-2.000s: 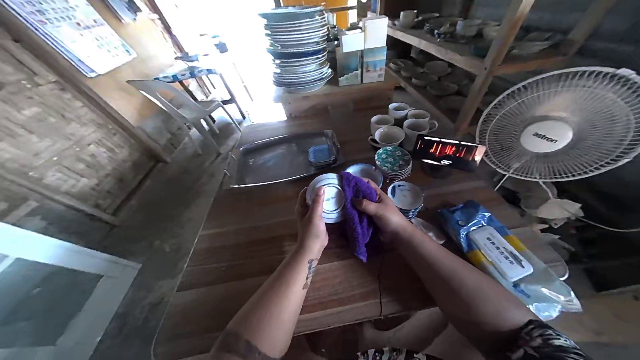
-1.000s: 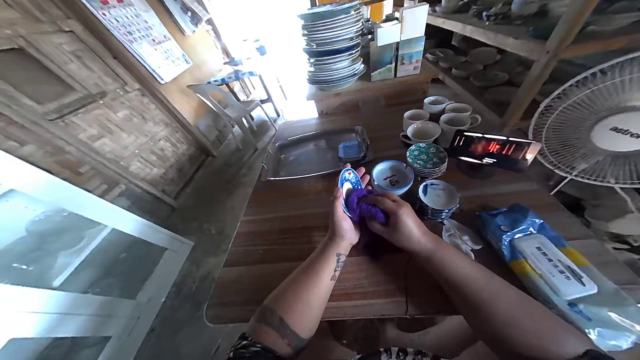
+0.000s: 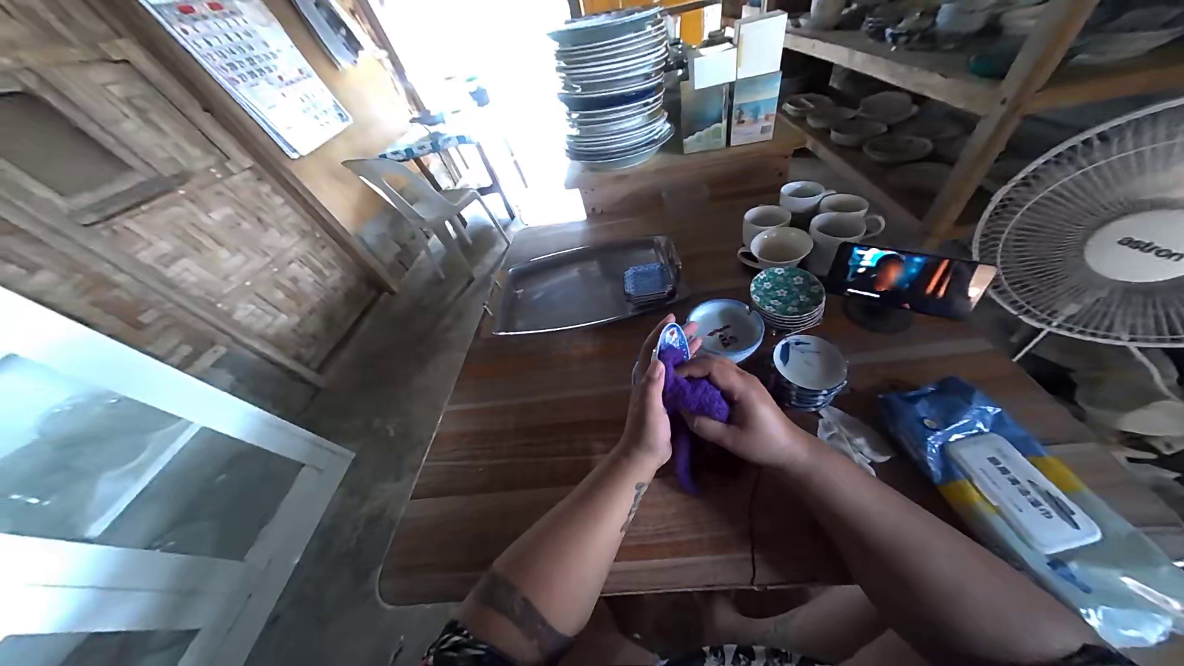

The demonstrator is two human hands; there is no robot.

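My left hand (image 3: pixel 652 412) holds a small blue-and-white ceramic dish (image 3: pixel 673 340), tilted up, its lower part hidden by cloth. A purple cloth (image 3: pixel 696 398) is bunched in my right hand (image 3: pixel 754 416) and pressed to the dish, one end hanging down. Just beyond my hands sits a pale blue bowl (image 3: pixel 726 329) with dark marks inside. To its right are a stack of green patterned saucers (image 3: pixel 786 294) and a stack of blue-and-white small dishes (image 3: pixel 810 365). A metal tray (image 3: pixel 573 294) farther back holds small blue patterned dishes (image 3: pixel 647 281).
Several mugs (image 3: pixel 837 231) stand behind the saucers, near a phone on a stand (image 3: pixel 911 282). A wipes packet (image 3: pixel 1017 499) and crumpled plastic (image 3: pixel 851 439) lie at right, with a fan (image 3: pixel 1138 245) beyond. Tall stacked plates (image 3: pixel 615 92) stand at the back; a white-framed glass panel (image 3: pixel 305 472) is left.
Two seconds ago my hands held a round white dish with the purple cloth; one second ago the narrower blue-and-white dish was in my left hand. The view has shifted left.
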